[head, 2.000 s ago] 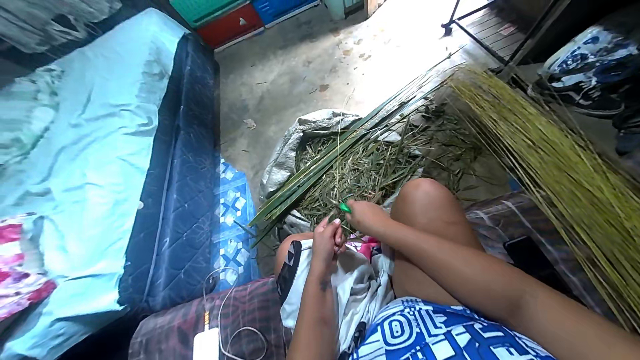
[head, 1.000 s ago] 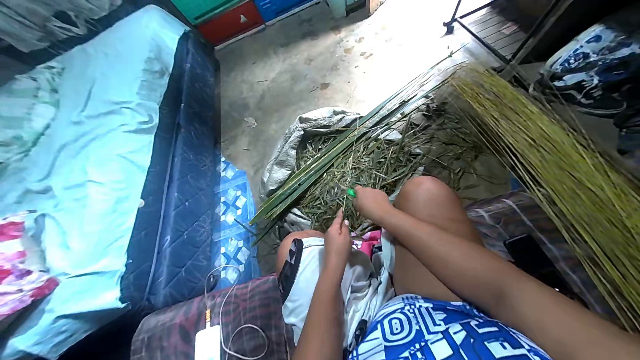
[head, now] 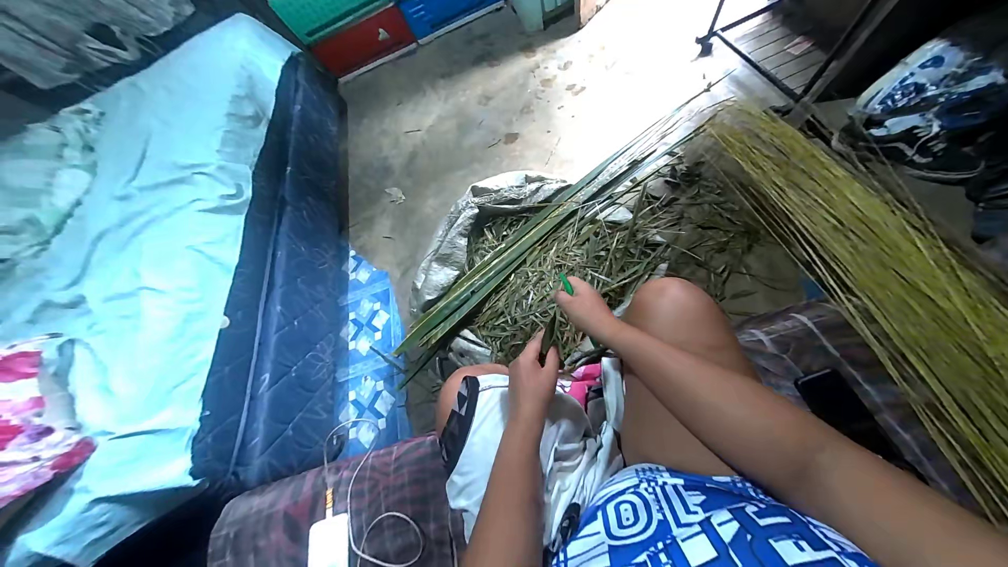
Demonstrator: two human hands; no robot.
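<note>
My left hand [head: 534, 370] is closed around a short piece of green leaf [head: 549, 337] above my lap. My right hand [head: 584, 309] grips a small green-handled tool [head: 566, 285], whose blade I cannot make out, just ahead and to the right of my left hand. Below both hands lies a heap of leaf scraps [head: 528, 295] in an open white woven sack [head: 441, 264]. Long green palm-like leaves [head: 504, 264] rest slantwise across the sack. A large bundle of thin yellow-green strips [head: 874, 252] stretches along the right side.
A mattress with a light blue sheet [head: 157, 205] stands at the left. A white power bank or charger [head: 328, 542] with a cable lies on the plaid seat [head: 409, 488]. A black phone [head: 839, 402] is at my right. Metal legs [head: 748, 59] stand at the upper right.
My right hand with the green-handled tool has moved forward, away from my body, since the earliest frame. My two hands, close together then, are now farther apart.
</note>
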